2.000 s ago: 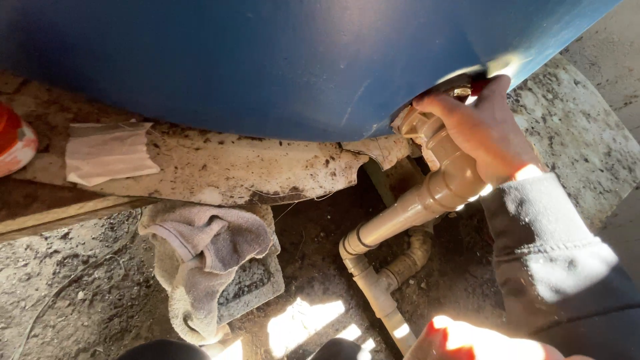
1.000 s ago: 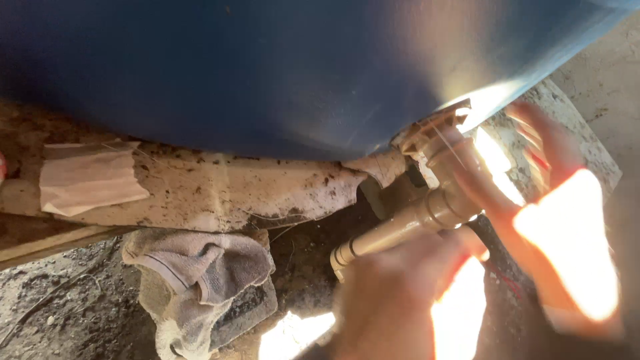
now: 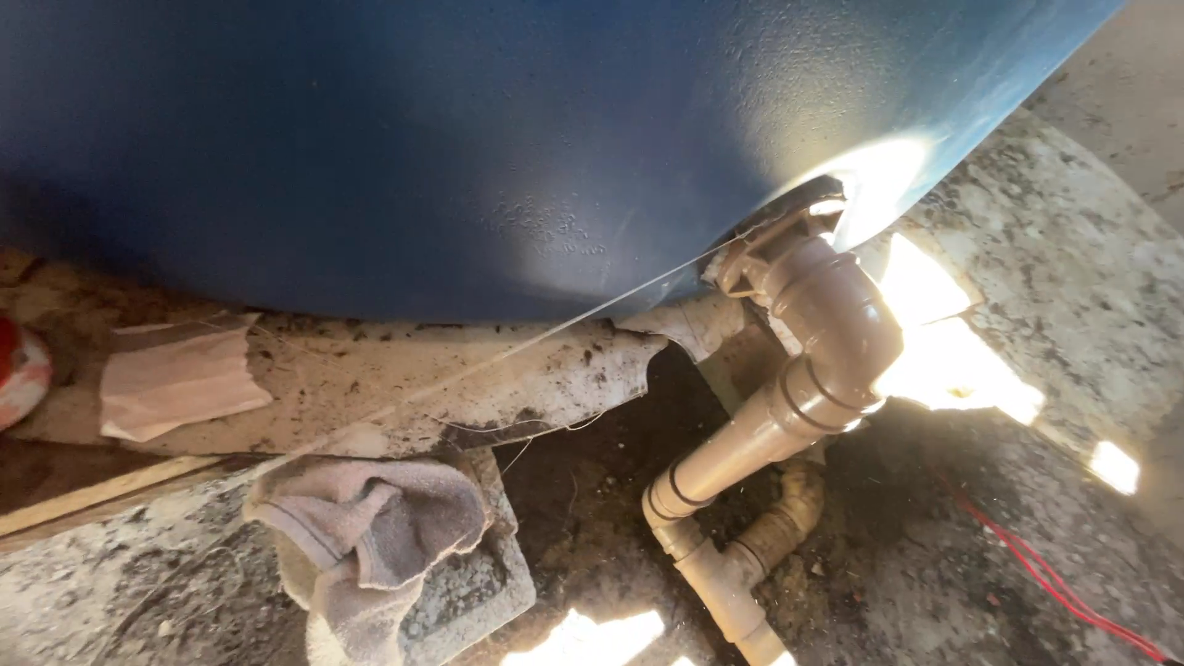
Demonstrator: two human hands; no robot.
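Neither of my hands shows in the head view. A brown plastic pipe elbow (image 3: 842, 324) joins a flanged fitting (image 3: 754, 259) low on the side of a blue tank (image 3: 444, 166). From the elbow a brown pipe (image 3: 731, 449) slopes down left to a tee (image 3: 721, 573), with another elbow (image 3: 800, 499) beside it. A thin pale thread (image 3: 592, 319) runs from the flange down to the left, across the stained pale sheet under the tank. Bright sunlight washes out part of the tank beside the fitting.
A grey towel (image 3: 370, 518) drapes over a concrete block (image 3: 481, 573). A piece of torn paper (image 3: 180, 375) and a red and white object (image 3: 20, 375) lie on the stained sheet (image 3: 370, 370) at left. Red wires (image 3: 1054, 578) cross the dirt at lower right.
One hand was at the flanged fitting two seconds ago, and both were near the pipe one second ago. Both hands have left the view. The thread now stretches plainly from the flange.
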